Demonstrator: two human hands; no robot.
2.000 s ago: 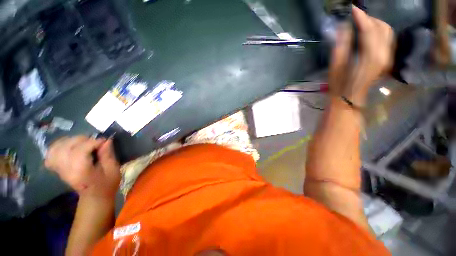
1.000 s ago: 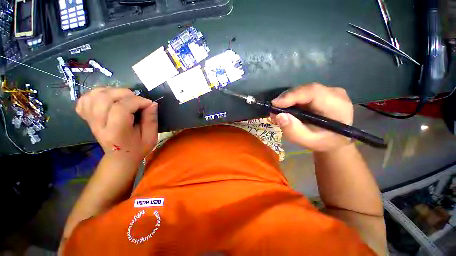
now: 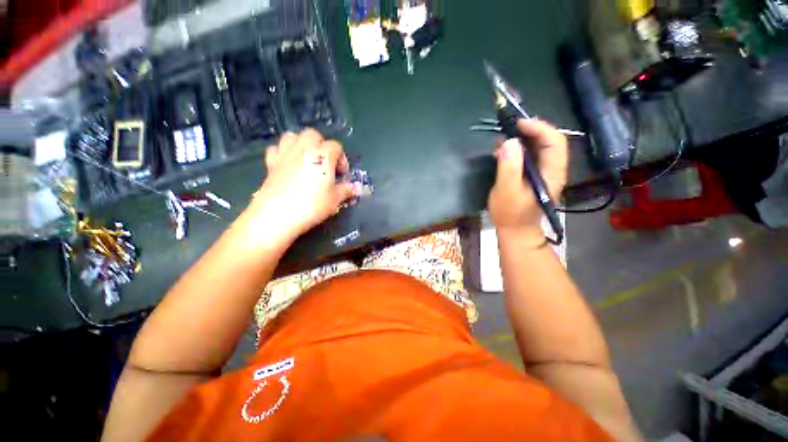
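My left hand (image 3: 302, 183) is over the mat at centre-left. Its curled fingers grip a small blue-and-white piece, likely a phone board (image 3: 361, 183), mostly hidden by the hand. My right hand (image 3: 529, 177) holds the black soldering iron (image 3: 537, 183) like a pen, its tip pointing up and away from me, above the mat and clear of the boards. A white panel (image 3: 370, 43) joined to a board and a second, blurred board piece (image 3: 415, 28) lie at the top centre.
A black parts tray (image 3: 251, 155) with phone shells is at upper left. Small white parts with wires (image 3: 180, 214) and a flex cable pile (image 3: 108, 250) lie left. Tweezers (image 3: 486, 127) lie partly behind the iron. A soldering iron stand (image 3: 639, 43) is at upper right.
The view has shifted. The two boards in front of me are no longer there; pieces lie farther back. My left hand has moved right onto a small piece. The iron has lifted away, tip pointing up.
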